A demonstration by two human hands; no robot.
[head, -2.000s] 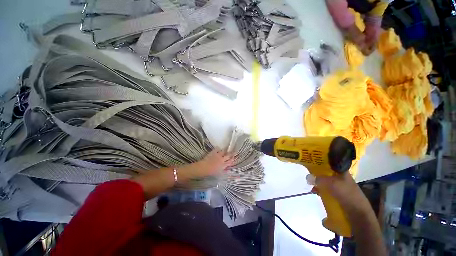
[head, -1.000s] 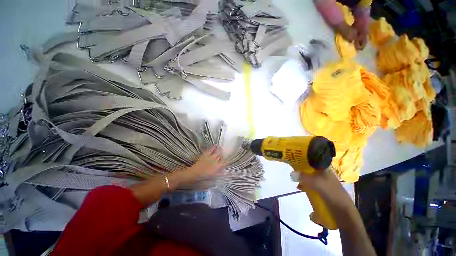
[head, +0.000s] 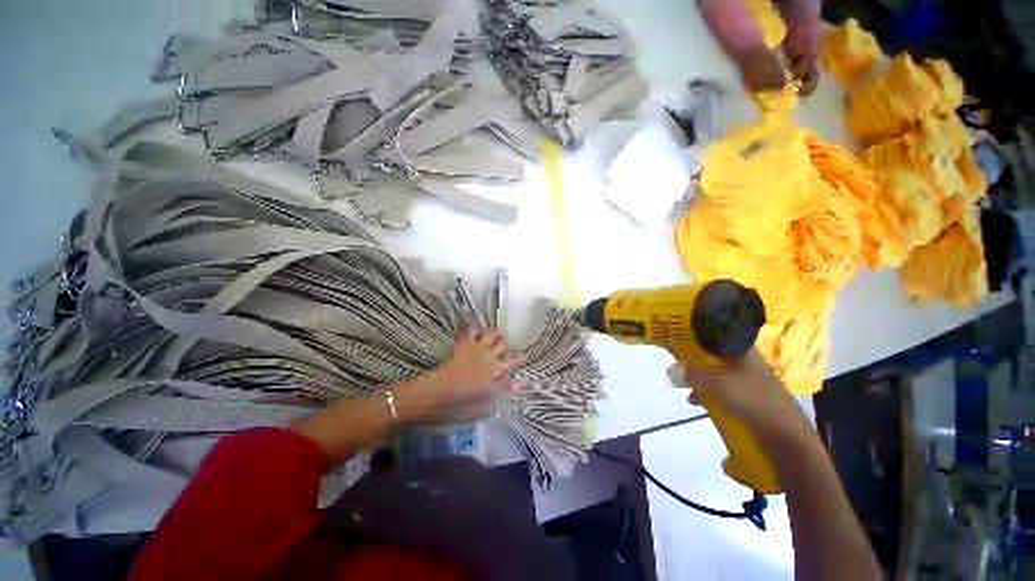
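Note:
A large bunch of grey-beige webbing straps [head: 272,267] lies on the white table, with silver hooks at the far left. The strap tail ends [head: 558,392] fan out at the table's front edge. My left hand [head: 474,365] lies flat on the straps just left of the tail ends and presses them down. My right hand [head: 726,380] holds the yellow heat gun [head: 664,316] by its grip. The dark nozzle points left, close to the upper tail ends. The power cord hangs from the grip.
More straps with hooks [head: 375,102] lie beyond the bunch. Yellow-orange fabric pieces [head: 755,216] are heaped at the right, beside a white lump [head: 647,176]. Another person's hands [head: 777,51] hold fabric at the top right. A labelled pack [head: 437,440] lies near the table edge.
The heat gun moved left a second ago and now sits slightly higher, its nozzle near the upper tail ends. My left hand stays on the straps. The other person's hands shifted at the fabric.

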